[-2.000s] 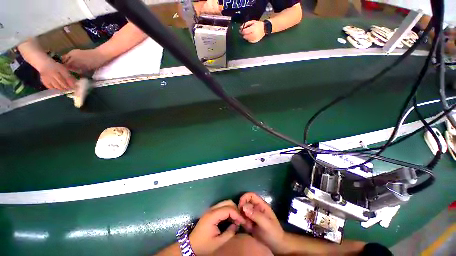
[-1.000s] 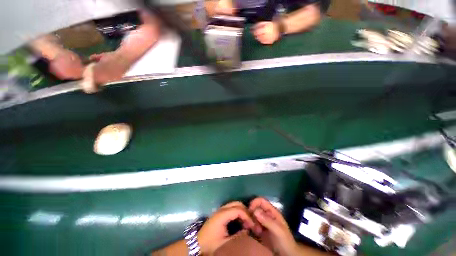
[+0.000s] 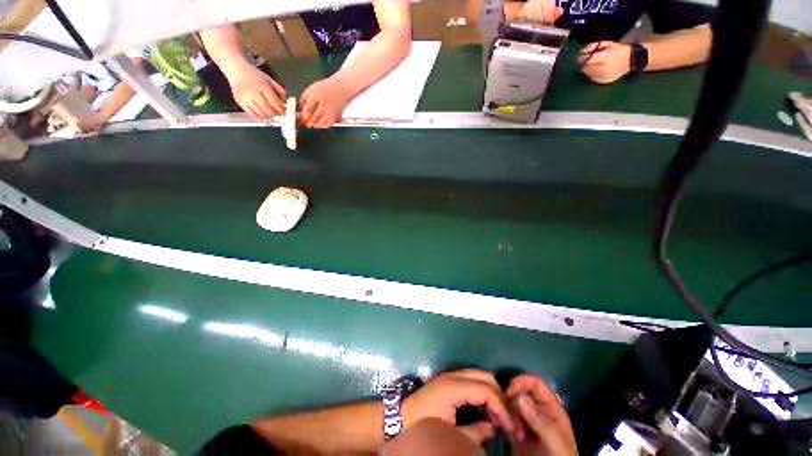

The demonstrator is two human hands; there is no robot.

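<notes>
My left hand (image 3: 454, 405), with a metal watch at the wrist, is at the bottom centre over the green bench strip. My right hand (image 3: 541, 419) is close beside it on the right, cut off by the bottom edge. The fingers of both hands are bent and their fingertips come together. Whatever may be between them is hidden or too small to tell. A cream rounded plastic housing (image 3: 283, 209) lies on the dark green belt, left of centre, out of my hands' reach.
A silver and black metal mechanism (image 3: 703, 405) stands right of my hands. A thick black cable (image 3: 690, 151) hangs at the right. Pale rails (image 3: 427, 297) edge the belt. Across it, a person's hands hold a cream piece (image 3: 291, 123) beside a grey box (image 3: 523, 78); another person sits right.
The view has swung left, so the scene sits further right in the picture. My hands remain close together. The person across now holds the cream piece upright in both hands.
</notes>
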